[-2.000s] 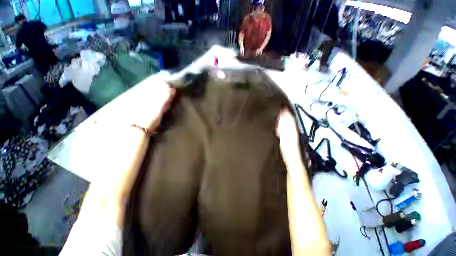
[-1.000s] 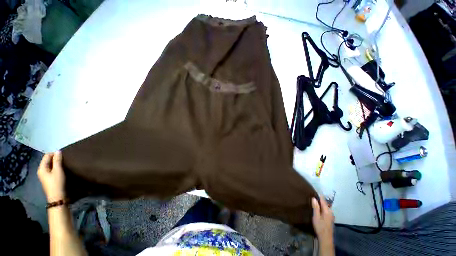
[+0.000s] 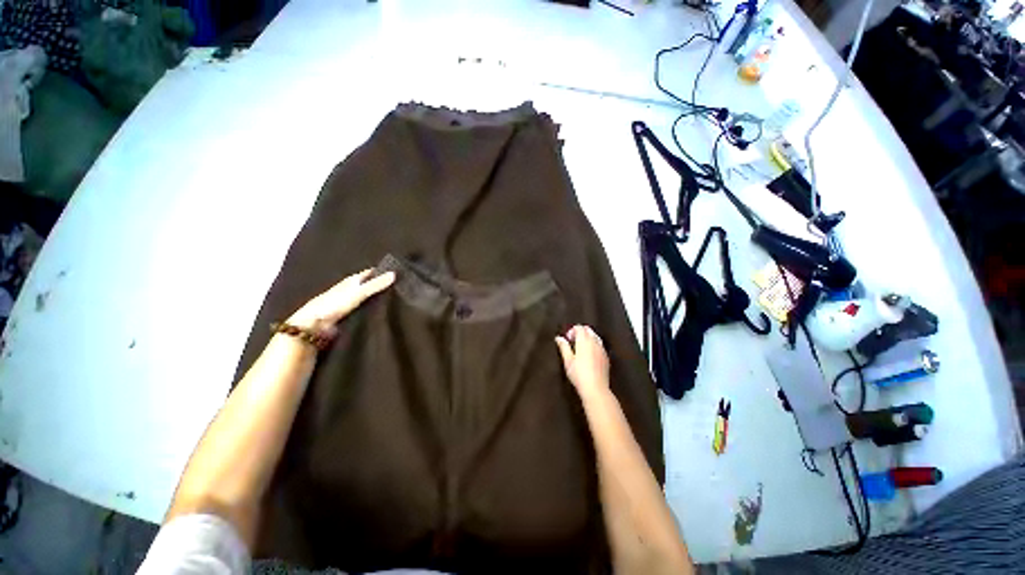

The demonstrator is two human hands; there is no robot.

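Brown culottes [image 3: 450, 404] lie front up on a stack of matching garments [image 3: 438, 169], whose waistbands show at the far end. The top piece has a paler waistband with a small dark button [image 3: 463, 311] and a vertical seam below it. My left hand [image 3: 354, 294] lies at the left end of the waistband, fingers extended on the cloth; whether it grips is unclear. My right hand [image 3: 582, 354] is at the right side edge just below the waistband, fingers bent, its hold on the cloth unclear. The hems run out of the bottom of the picture.
Black hangers [image 3: 686, 320] lie right of the stack on the white table [image 3: 146, 281]. Thread snips [image 3: 720, 427] lie nearer me. A white spray bottle [image 3: 843, 323], a red and blue handled tool [image 3: 899, 481] and thin black cables clutter the right side. Green fabric heaps [image 3: 67, 135] are at left.
The top garment, lifted and then spread by its hems, now lies flatter and closer to me on the stack. My hands have moved from the hems to the waist area.
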